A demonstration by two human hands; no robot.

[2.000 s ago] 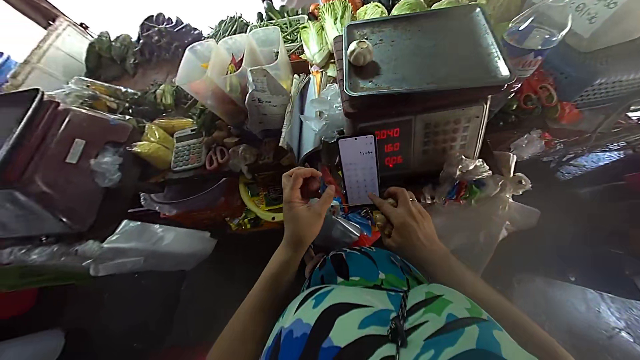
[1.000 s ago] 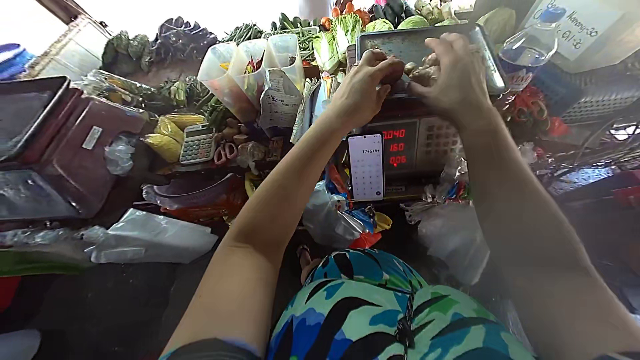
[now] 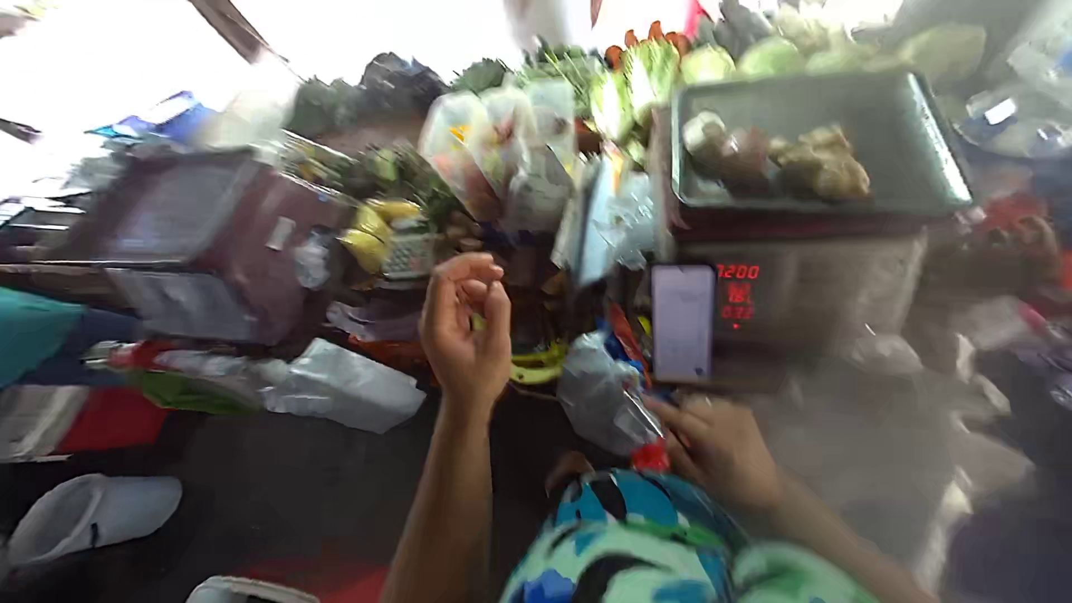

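My left hand point(image 3: 471, 327) is raised left of the phone, fingers curled, and whether anything is held in it I cannot tell. Blurred by motion, my right hand point(image 3: 722, 444) is just below the smartphone point(image 3: 683, 322), beside a grey plastic bag point(image 3: 599, 394) with a red part; its grip is unclear. The phone stands with its lit screen facing me against the front of a digital scale point(image 3: 821, 293) with red figures. On the scale's metal tray point(image 3: 904, 142) lie a garlic bulb point(image 3: 704, 134), a reddish-brown item point(image 3: 744, 155) and knobbly ginger-like pieces point(image 3: 825, 163).
Clear plastic containers point(image 3: 502, 151) stand left of the tray, with cabbages point(image 3: 770, 59) and leafy greens behind. A calculator point(image 3: 409, 254) lies near yellow packets point(image 3: 366, 239). At the left are a dark red scale point(image 3: 209, 239), a plastic bag point(image 3: 343, 389) and a white bucket point(image 3: 96, 515).
Both hands have come down from the tray towards me. The tray, which held only the garlic bulb two seconds ago, now holds more items. The scale's figures have changed. The view has swung left.
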